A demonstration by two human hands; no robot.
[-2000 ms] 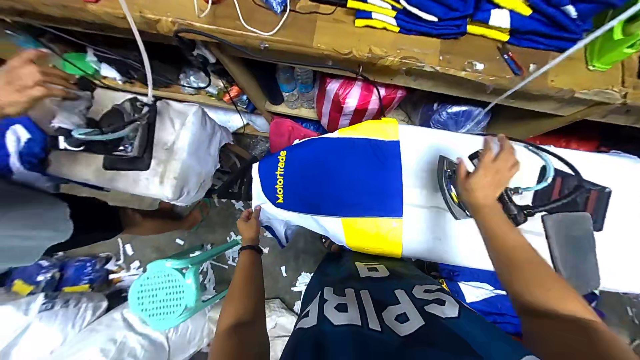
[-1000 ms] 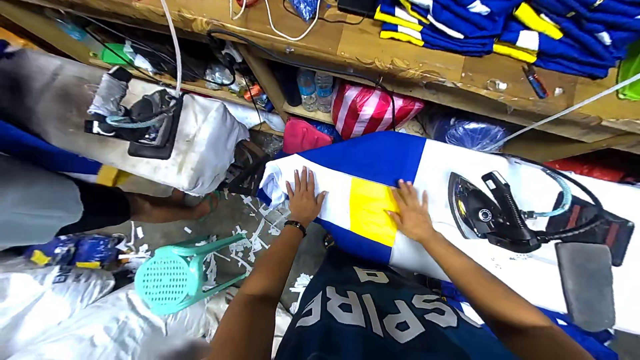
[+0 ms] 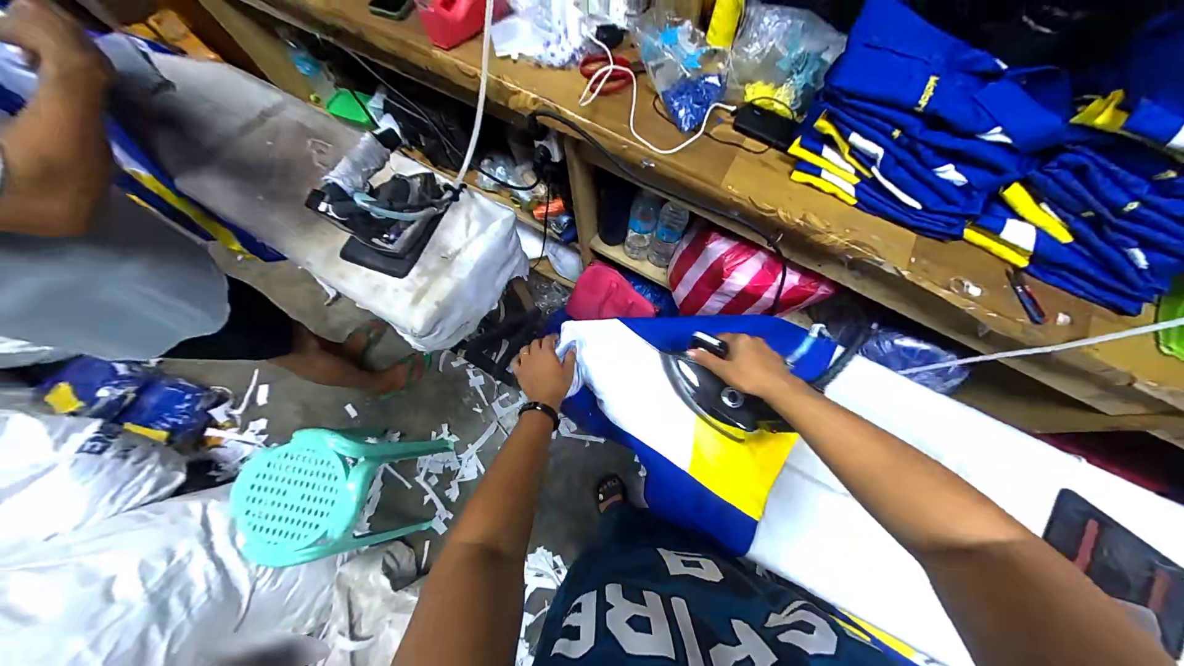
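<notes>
My right hand [image 3: 747,365] grips the handle of a steam iron [image 3: 717,388], whose soleplate lies over the white and yellow panels of a blue, white and yellow garment [image 3: 735,467]. The garment is draped across the near end of a white-covered ironing board [image 3: 869,481]. At the board's left end my left hand [image 3: 546,372] has its fingers on the bunched white edge of the garment; its fingertips are partly hidden. A dark iron rest [image 3: 1115,555] lies on the right part of the board, with no iron on it.
Another person's arm [image 3: 55,120] is beside a second board [image 3: 268,176], which holds another iron [image 3: 393,217]. A wooden table [image 3: 712,176] bears folded blue garments [image 3: 925,120]. A green plastic stool [image 3: 291,495] stands among paper scraps. The iron's hose and cord run rightward.
One second ago both hands lay flat on the garment and the iron stood to their right; now my right hand holds it on the cloth. My left hand has moved to the garment's left edge.
</notes>
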